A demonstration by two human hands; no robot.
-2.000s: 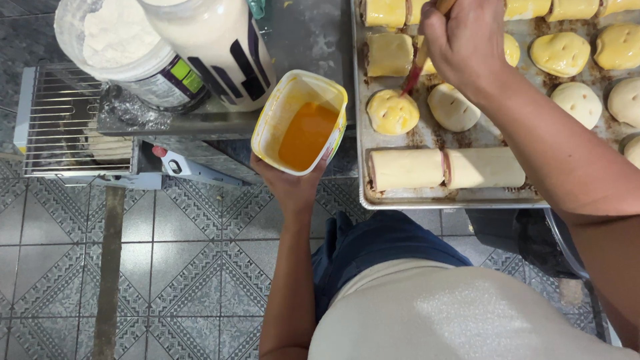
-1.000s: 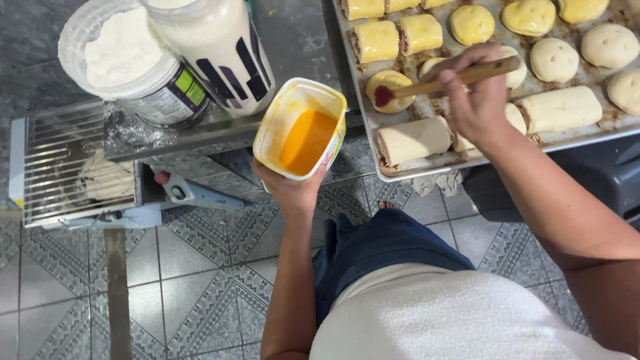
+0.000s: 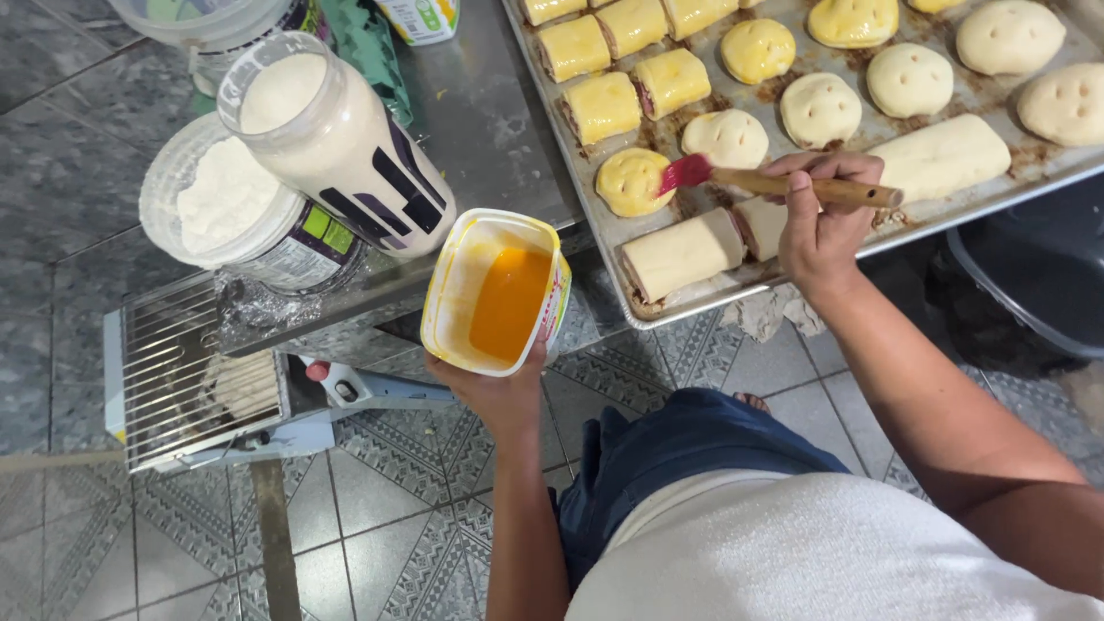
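My left hand (image 3: 500, 388) holds a white plastic tub (image 3: 450, 293) with orange-yellow liquid (image 3: 511, 302) in it, near the metal tray's corner. My right hand (image 3: 828, 211) grips the wooden handle of a pastry brush (image 3: 750, 179). Its red bristles touch the right side of a small round bun (image 3: 634, 181), which is coated yellow. Around it on the baking tray (image 3: 642, 317) lie glossy yellow filled rolls (image 3: 602, 108) and several round buns with dimples. A pale round bun (image 3: 726, 138) sits just above the brush, and a pale long roll (image 3: 686, 253) below the coated bun.
On the metal counter (image 3: 492, 121) left of the tray stand a jar of pale powder (image 3: 345, 147) and a tub of white flour (image 3: 228, 198). A wire rack (image 3: 203, 371) is lower left. A black bin (image 3: 1026, 267) stands below the tray's right part.
The brush was upright over the small round bun two seconds ago; its handle now points right. My right hand has moved down and to the right relative to the tray. The view has shifted.
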